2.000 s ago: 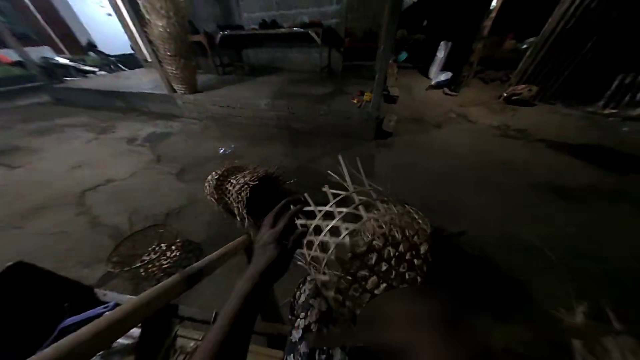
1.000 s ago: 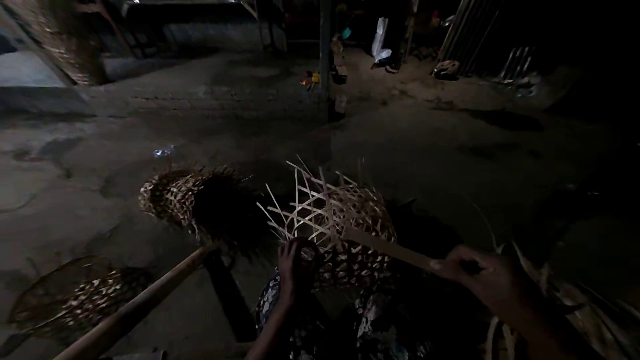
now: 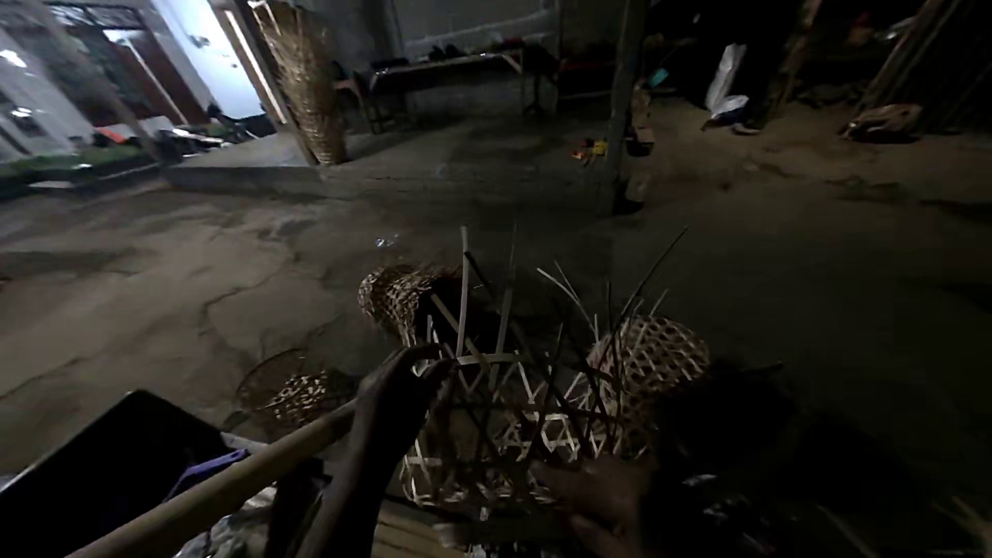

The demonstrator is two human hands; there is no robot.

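A partly woven bamboo basket (image 3: 535, 434) with open hexagonal mesh stands in my lap area, its loose splints sticking up. My left hand (image 3: 403, 380) pinches its upper rim at the left, thumb and fingers on a strip. Low at the basket's near side is my right hand (image 3: 604, 496), dark and blurred; a flat strip (image 3: 504, 531) lies by its fingers, and whether it is gripped is unclear. Behind on the right the rounded end of a woven basket (image 3: 666, 349) shows. Another woven basket (image 3: 395, 298) lies on its side beyond my left hand.
A thick bamboo pole (image 3: 232, 484) slants up from the lower left, beside a black container (image 3: 116, 465). A shallow round basket (image 3: 302, 395) with small pieces rests on the concrete floor. Farther off are a tall woven basket (image 3: 306, 85), a post (image 3: 622, 108) and a bench (image 3: 449, 62).
My right hand, holding a flat strip out to the right a second ago, is now low at the near side of the basket. The basket's open, splinted end is turned more toward me.
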